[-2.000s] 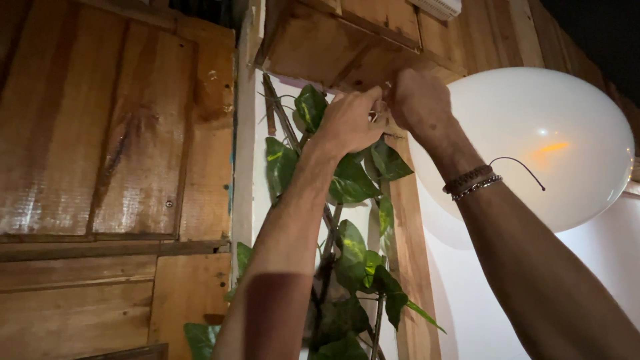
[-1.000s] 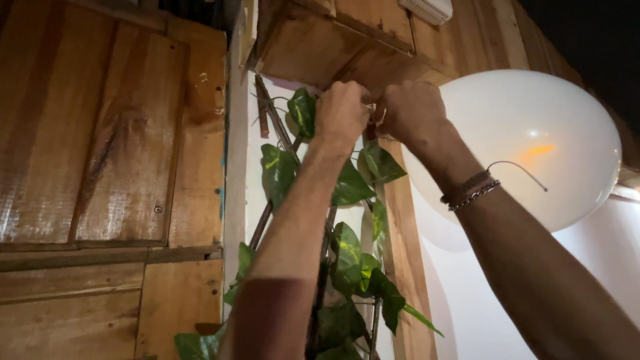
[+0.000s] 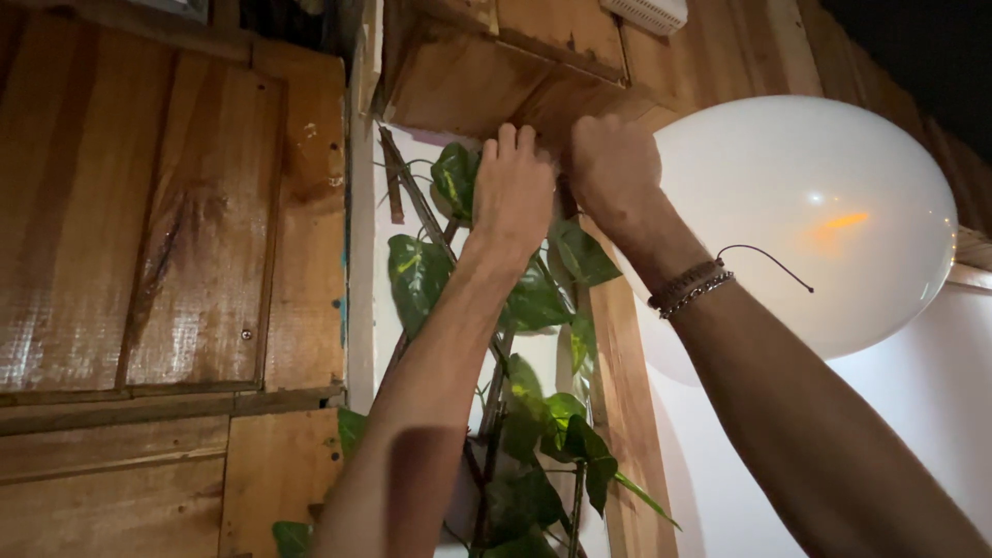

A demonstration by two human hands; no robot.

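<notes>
Both hands are raised at the top of a leafy vine [image 3: 535,298] with dark woody stems, just below a wooden box-like ledge [image 3: 473,81]. My left hand [image 3: 515,186] shows its back, fingers pointing up beside a variegated leaf [image 3: 456,180]; its fingertips and whatever they touch are hard to make out. Slightly to its right, my right hand [image 3: 616,167] is curled, its fingers turned away from view, so what it may hold is hidden. A woven bracelet and a chain bracelet [image 3: 694,288] circle the right wrist.
A large white balloon-like globe [image 3: 806,225] is behind and right of my right forearm. Wooden panels [image 3: 209,209] cover the left side. A vertical wooden post [image 3: 632,418] runs beside the vine, and a white vented device [image 3: 651,14] is mounted above.
The hands, close together at the vine's top in the earlier frames, now stand a little apart. The left hand's fingers are more extended.
</notes>
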